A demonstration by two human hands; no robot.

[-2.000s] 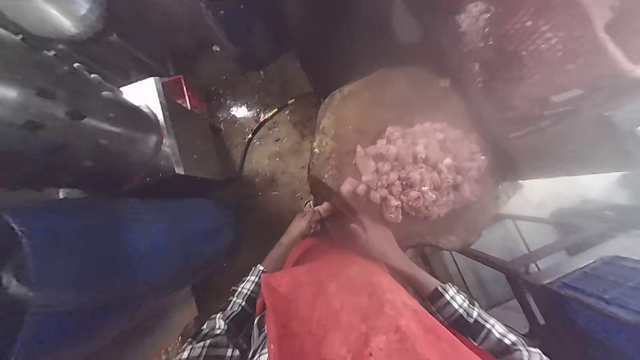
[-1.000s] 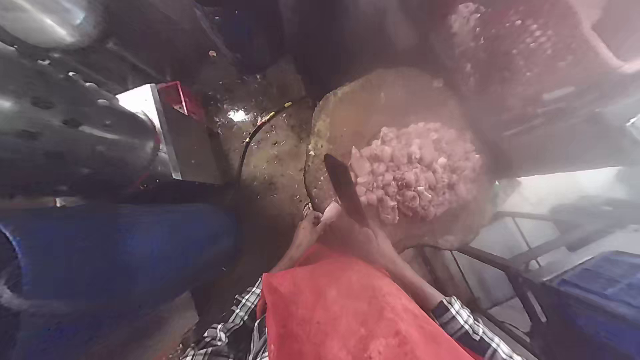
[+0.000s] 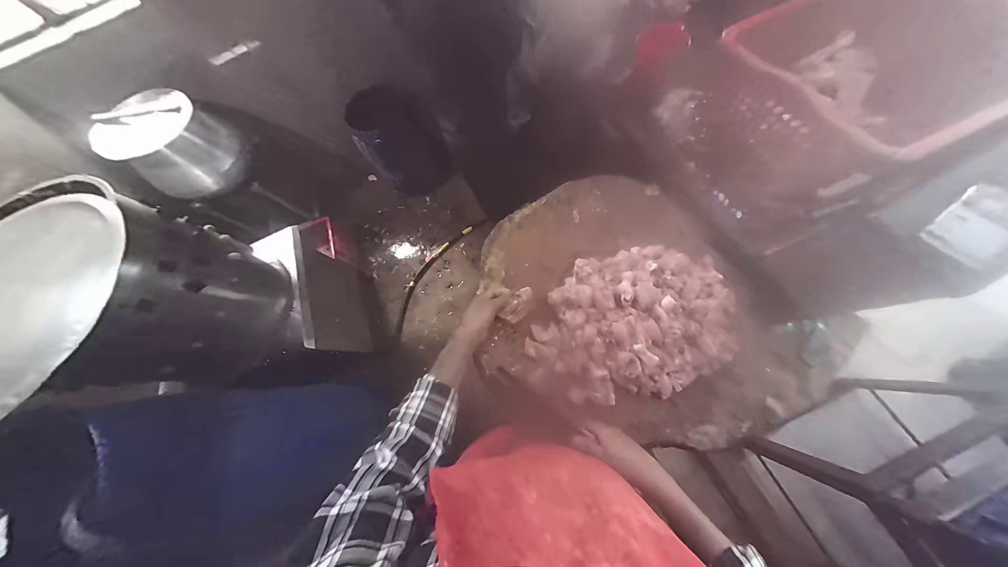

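A round chopping block [image 3: 598, 205] carries a heap of cut pale meat pieces [image 3: 646, 323]. My left hand [image 3: 487, 309] is at the block's left edge, its fingers on a pale piece of meat [image 3: 516, 305]. My right hand [image 3: 600, 441] lies low at the block's near edge, just above the red apron [image 3: 551, 504]. A dark, blurred shape that looks like the cleaver blade [image 3: 524, 394] extends up and left from it; haze hides its grip.
Large metal pots [image 3: 189, 291] and a blue drum [image 3: 236, 465] stand at the left. A black hose [image 3: 413, 283] runs over the wet floor. A red-rimmed tub [image 3: 906, 150] is at the upper right, a metal frame [image 3: 819, 472] at the lower right.
My left hand has moved away from my right hand and up to the block's left edge, onto a meat piece. The cleaver is lower than one second ago. The view has tilted up.
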